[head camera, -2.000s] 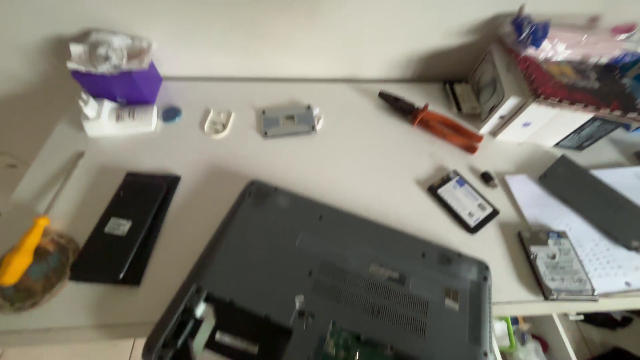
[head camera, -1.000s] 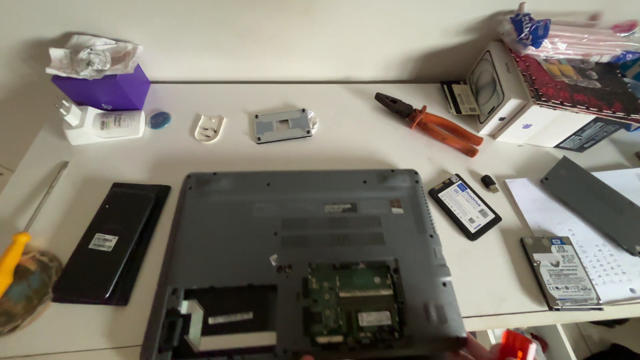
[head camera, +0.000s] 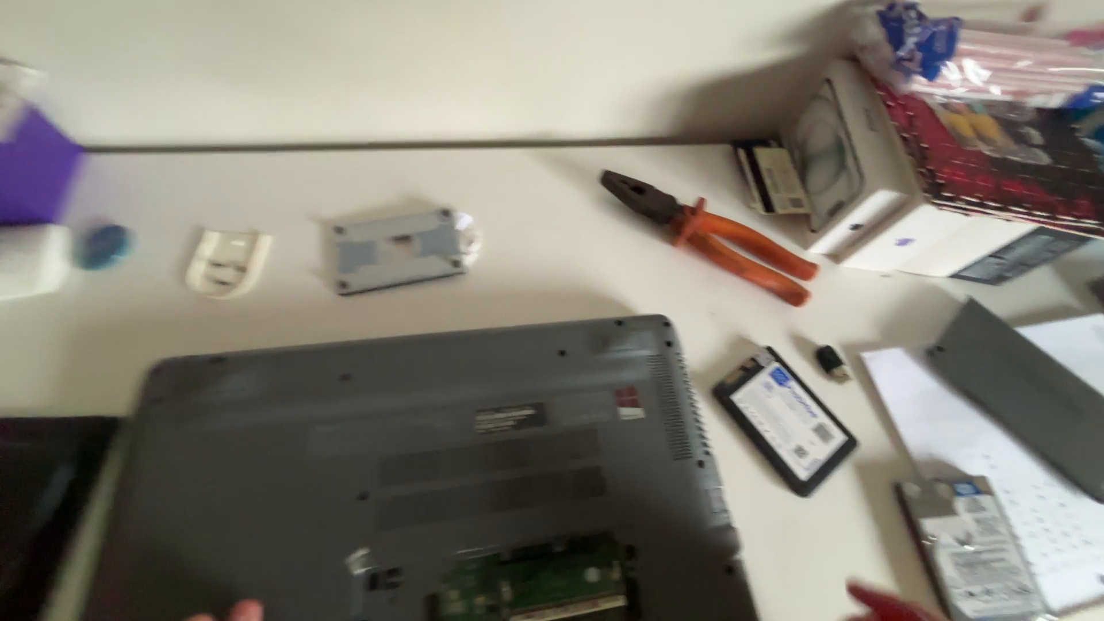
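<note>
A dark grey laptop (head camera: 414, 431) lies bottom side up on the white desk, its green circuit board (head camera: 552, 578) exposed in an uncovered bay. Only fingertips of my left hand (head camera: 228, 612) show, at the bottom edge over the laptop's underside; what they hold is hidden. Right of the laptop, at the bottom edge, a blurred reddish shape (head camera: 888, 601) may be part of my right hand, but I cannot tell. A solid-state drive (head camera: 787, 423) lies beside the laptop's right side. Farther right, a hard disk drive (head camera: 975, 548) rests partly on a printed sheet (head camera: 1018, 483).
Combination pliers (head camera: 716, 237) with orange handles lie behind the laptop. A USB adapter (head camera: 832, 362) is near the drive. A grey cover panel (head camera: 1022, 392) lies on the sheet. Boxes (head camera: 888, 198) stand back right, a purple box (head camera: 34, 168) back left. A dark flat object (head camera: 52, 509) is at left.
The laptop has shifted and tilted between frames. The view has come closer and moved right. Fingertips now show over the laptop's underside at lower left.
</note>
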